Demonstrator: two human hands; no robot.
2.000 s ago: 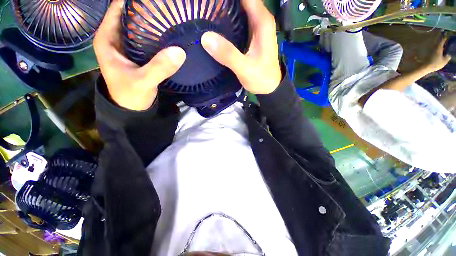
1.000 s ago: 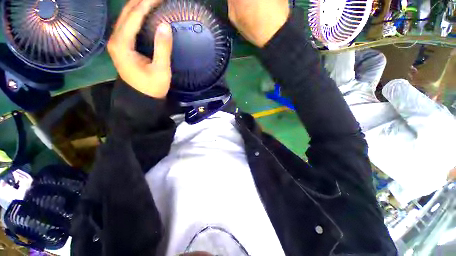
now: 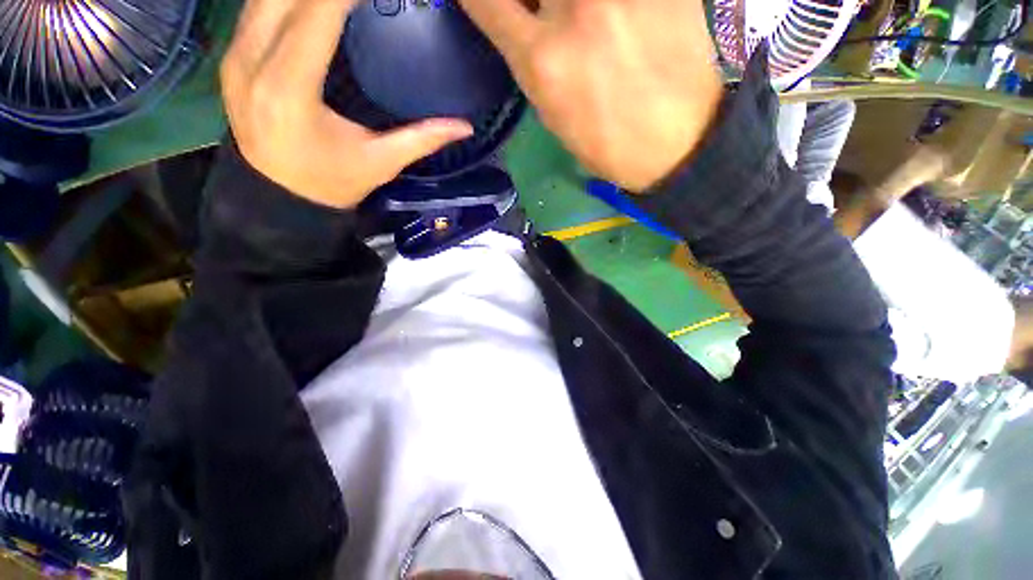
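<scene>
A black clip fan [image 3: 425,68] stands upright at the top middle with its smooth dark back cap facing me. Its rounded clip base [image 3: 444,221] hangs below, near my shirt. My left hand [image 3: 300,108] grips the fan's left side, with the thumb across the lower part of the cap. My right hand [image 3: 606,85] is at the fan's upper right, its fingers partly cut off by the top edge. Whether it grips the rim or only touches it is hard to tell.
Another black fan [image 3: 79,57] stands on the green bench [image 3: 142,153] at the upper left. Black ribbed housings [image 3: 70,453] lie at the lower left. A pale fan [image 3: 793,40] is at the upper right. A person in pale clothing [image 3: 935,289] sits at the right, by a blue stool [image 3: 634,207].
My right hand left the fan's side, went to the top edge, and is now back against the fan. My left thumb moved down across the cap. The view shifted, with surroundings sliding sideways.
</scene>
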